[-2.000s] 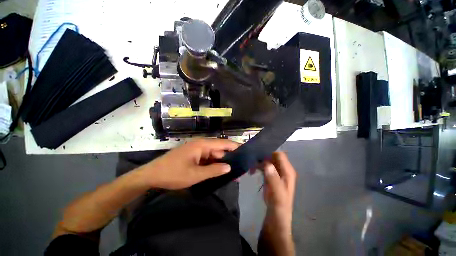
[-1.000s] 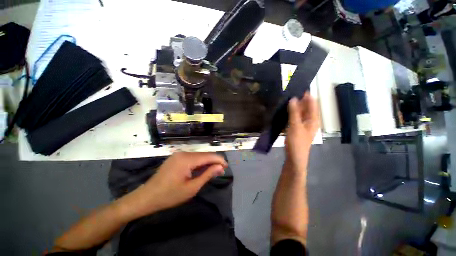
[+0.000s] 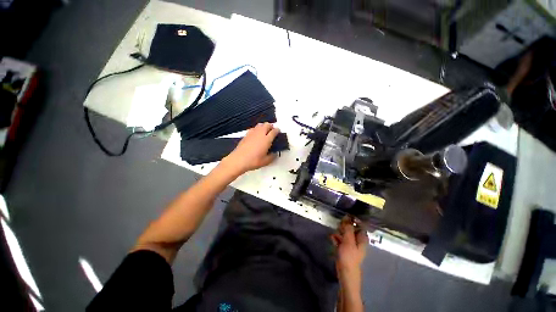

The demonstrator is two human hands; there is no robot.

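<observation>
A black strip (image 3: 204, 150) lies left of the skiving machine, beside a fanned stack of black strips (image 3: 228, 106). My left hand (image 3: 255, 149) is over its right end, fingers curled around it. The machine (image 3: 341, 155) has a yellow bar (image 3: 350, 191) along its front. My right hand (image 3: 350, 244) is at the machine's front edge, fingers bent and small in view; I cannot tell if it holds anything. Another black strip (image 3: 450, 222) lies along the left side of the black cover box (image 3: 497, 210).
A black angular piece (image 3: 180, 49), a looped black cable (image 3: 91, 122), a blue cord (image 3: 235, 71) and crumpled white material (image 3: 148, 108) are at the left. A glossy black belt guard (image 3: 448, 116) slants back. Dark scraps dot the white table (image 3: 341, 67). A person's arm (image 3: 520, 72) shows at upper right.
The view has swung left. My right hand has let go of the strip at the cover box and moved to the machine's front edge. My left hand has moved onto the separate strip.
</observation>
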